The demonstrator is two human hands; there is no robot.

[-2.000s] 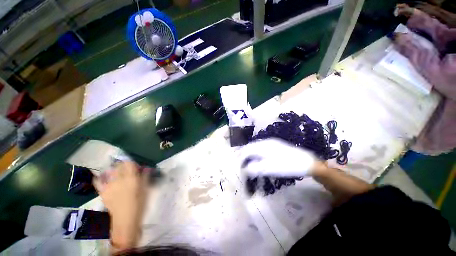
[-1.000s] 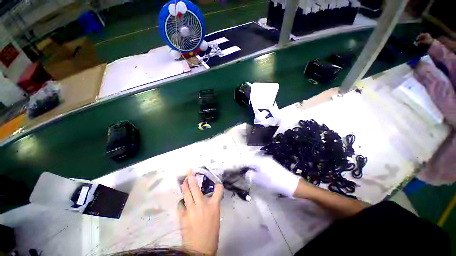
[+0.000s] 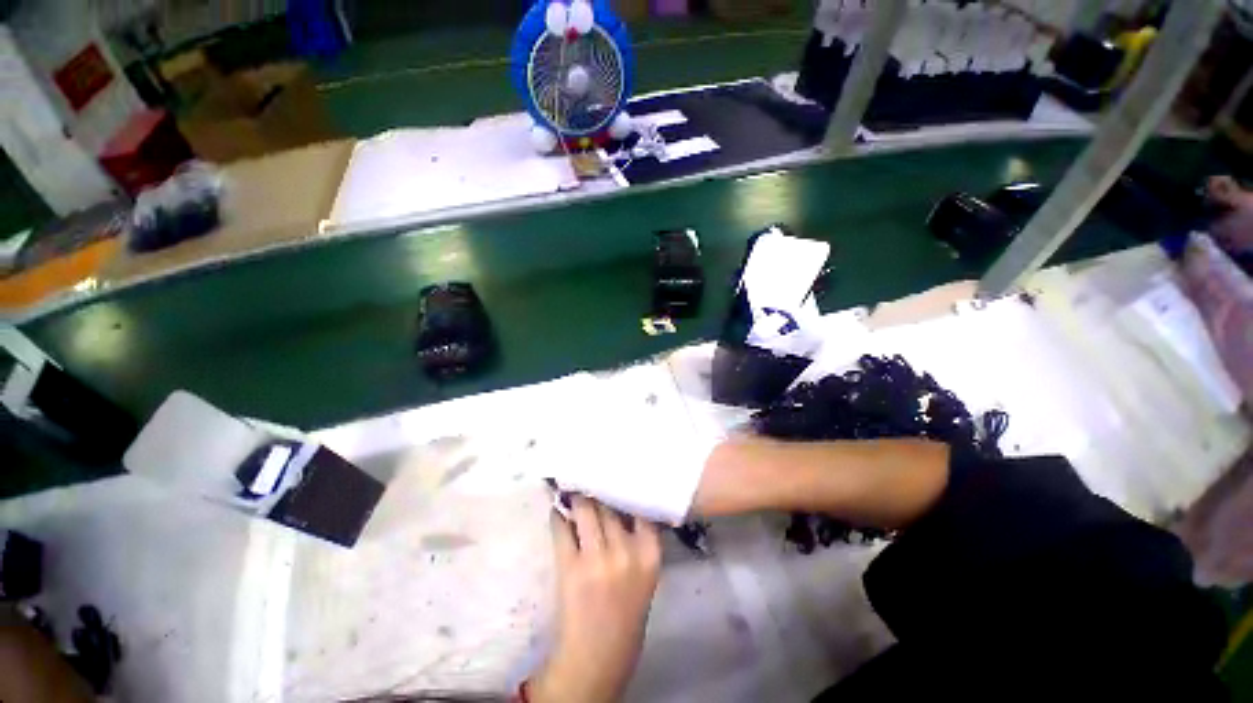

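My left hand, bare with a red wrist cord, has its fingertips at a small dark edge, apparently a retail box mostly hidden under the glove. My right hand, in a white glove, lies over the same spot; its fingers are blurred, and whether it holds a cable cannot be seen. A black cable pile lies right of it, partly behind my forearm. One open retail box with its white flap up stands beside the pile. Another open retail box stands on the bench at left.
A green belt runs across behind, carrying black units and a pale-yellow loop. Another open box is at the far left. A blue fan stands beyond. A metal post and a person's hand are at right.
My gloved right hand has moved left from beside the cable pile and now covers the box at my left fingertips. The view has shifted, and another open box shows at the far left.
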